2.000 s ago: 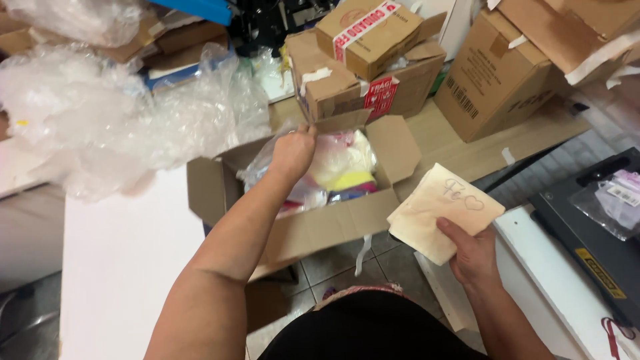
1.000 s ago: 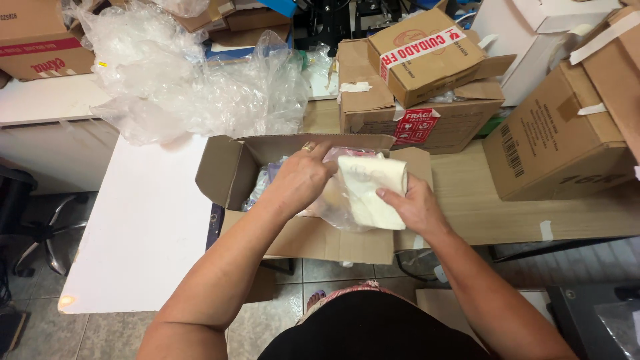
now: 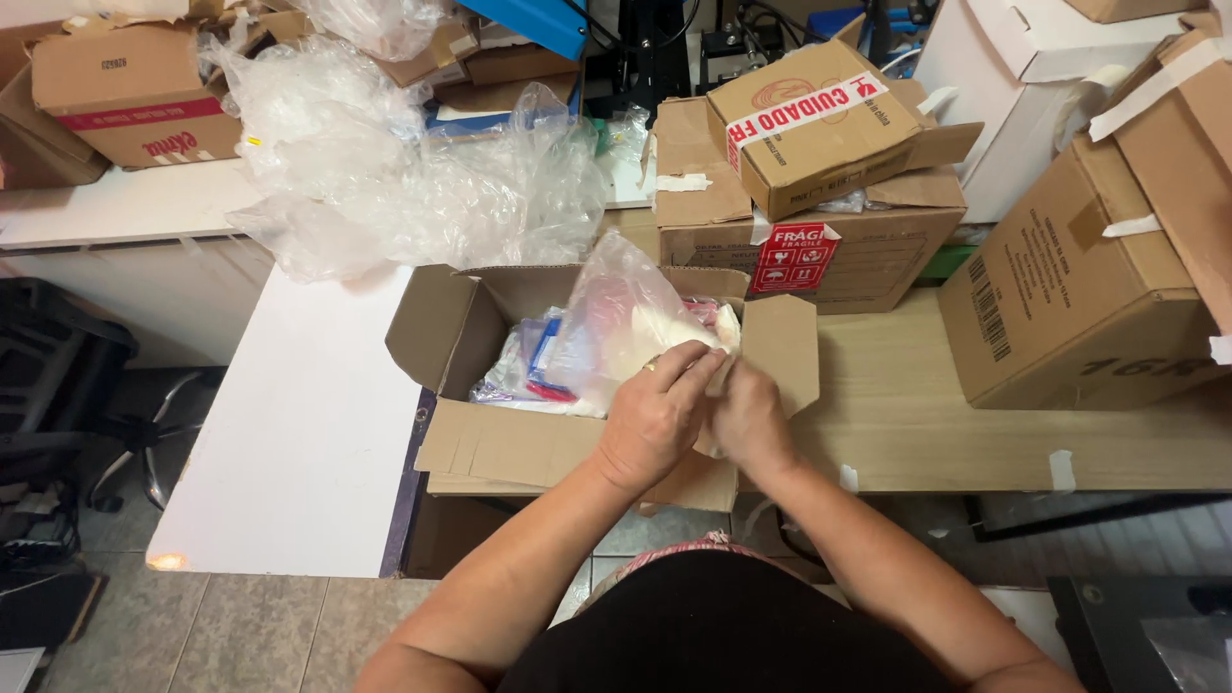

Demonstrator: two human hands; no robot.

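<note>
Over the near right part of an open cardboard box [image 3: 510,443], my two hands meet at the edge of a clear plastic bag [image 3: 616,289]. My left hand [image 3: 659,414], with a ring on one finger, pinches the bag. Touching it on the right is my right hand [image 3: 756,414], blurred, its fingers closed at the bag's edge. Cream-coloured folded cloth [image 3: 664,332] shows in or behind the bag; which one I cannot tell. Packets in clear plastic, one with a blue and red edge [image 3: 547,361], lie in the left part of the box.
A taped cardboard box [image 3: 808,125] rests on a larger carton [image 3: 857,250] behind. Another carton [image 3: 1068,289] stands on the right of the wooden table [image 3: 895,443]. Crumpled clear plastic [image 3: 414,183] lies behind the white board [image 3: 298,433] at left.
Two seconds ago my right hand held the cream cloth right of the box; it has moved left, beside my left hand. The cloth is now at the clear bag over the box.
</note>
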